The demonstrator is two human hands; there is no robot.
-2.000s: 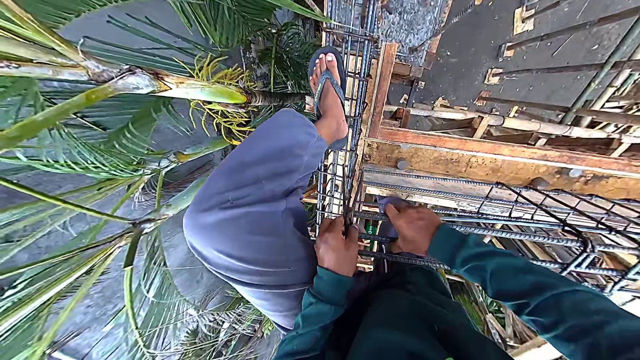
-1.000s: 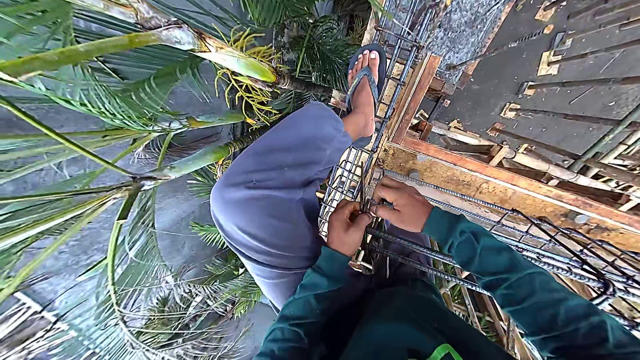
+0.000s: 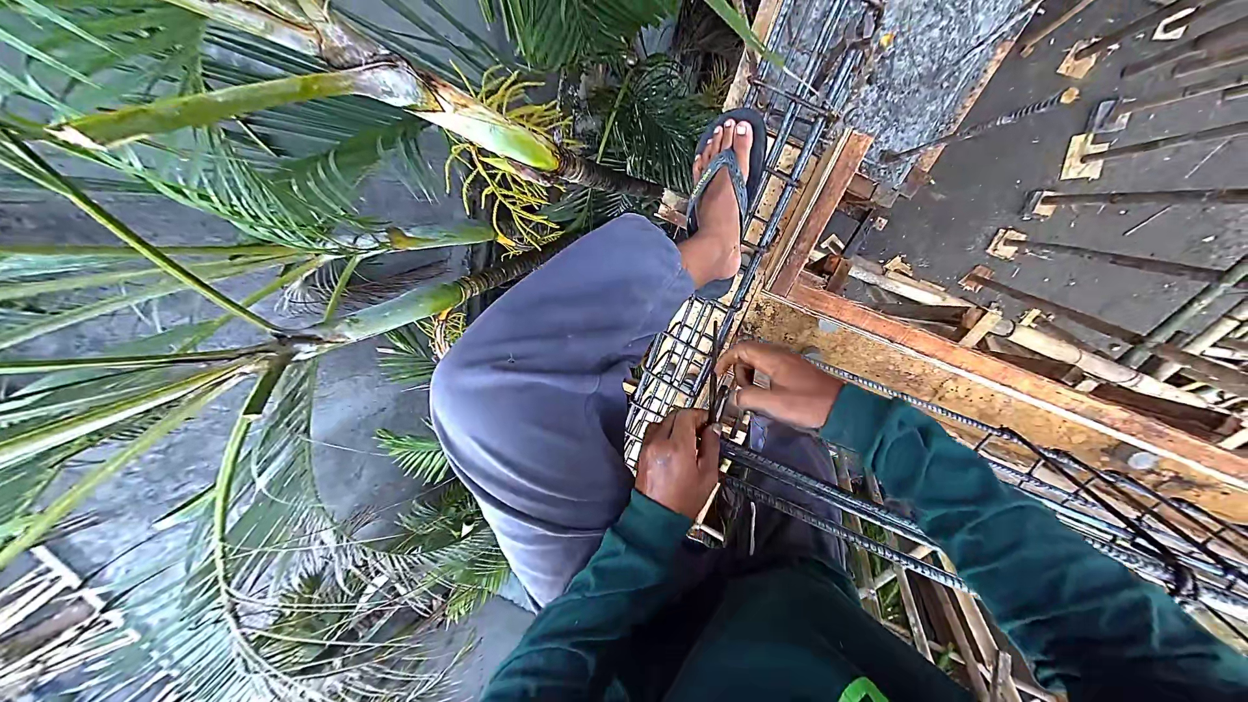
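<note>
My left hand is at the rebar junction, its thumb and fingers closed around something thin and dark that I cannot make out fully. Just above and to the right, my right hand has bent fingers around the same spot, at a dark thin piece like a bar or tie wire. Beneath and beside both hands lies a cage of steel rebar with stirrups. Long ribbed rebars run from the junction to the lower right. My foot in a flip-flop rests on the upper part of the cage.
Wooden formwork boards edge the beam on the right. Timber and bamboo shores stand below, over a dark floor. Palm stems and fronds crowd the left side. A rough concrete surface lies at the top.
Both hands were lower and farther apart on the bars two seconds ago; they have come close together at the junction. The view has shifted and tilted.
</note>
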